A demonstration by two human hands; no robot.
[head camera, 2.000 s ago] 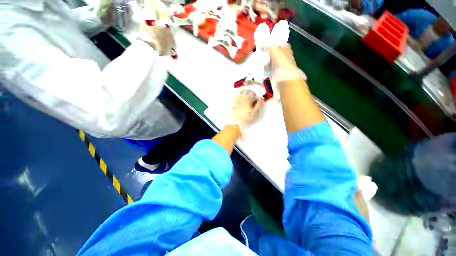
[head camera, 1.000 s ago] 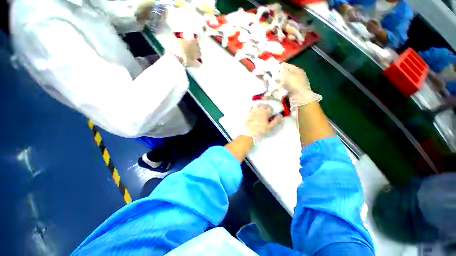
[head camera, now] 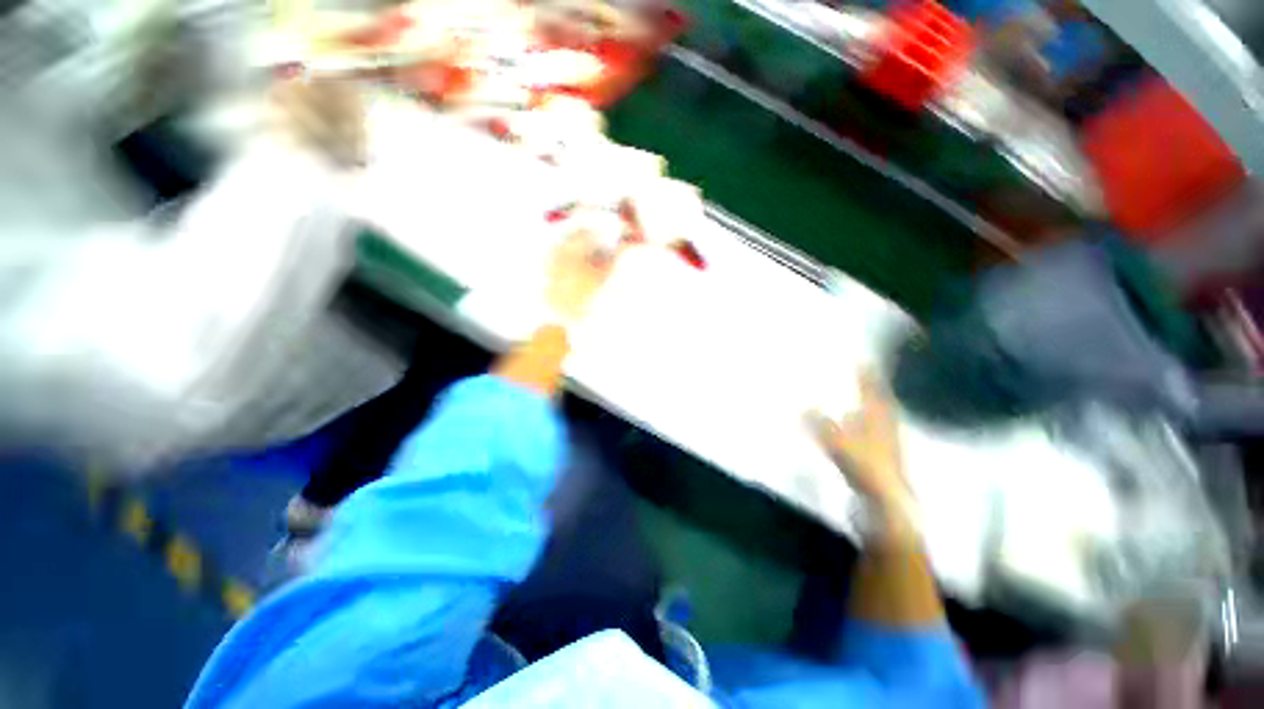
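Note:
The view is strongly blurred. My left hand [head camera: 580, 270] is gloved and lies at a clamp [head camera: 631, 222] with red parts on the white work sheet [head camera: 707, 346]; whether its fingers grip the clamp cannot be told. White pieces [head camera: 665, 201] lie at the clamp, their shape unclear. My right hand [head camera: 862, 436] is apart from them, over the right part of the sheet, with fingers spread and no object seen in it.
A person in a white smock [head camera: 180, 305] stands at the left. A red tray [head camera: 610, 69] with white pieces is at the far end. Red bins [head camera: 915, 53] stand beyond the dark green conveyor [head camera: 776, 153]. A dark grey cylinder [head camera: 1060, 326] is at the right.
My right hand has let go of the white pieces and moved right and nearer to me. My left hand stays by the clamp. The camera view has swung to the right.

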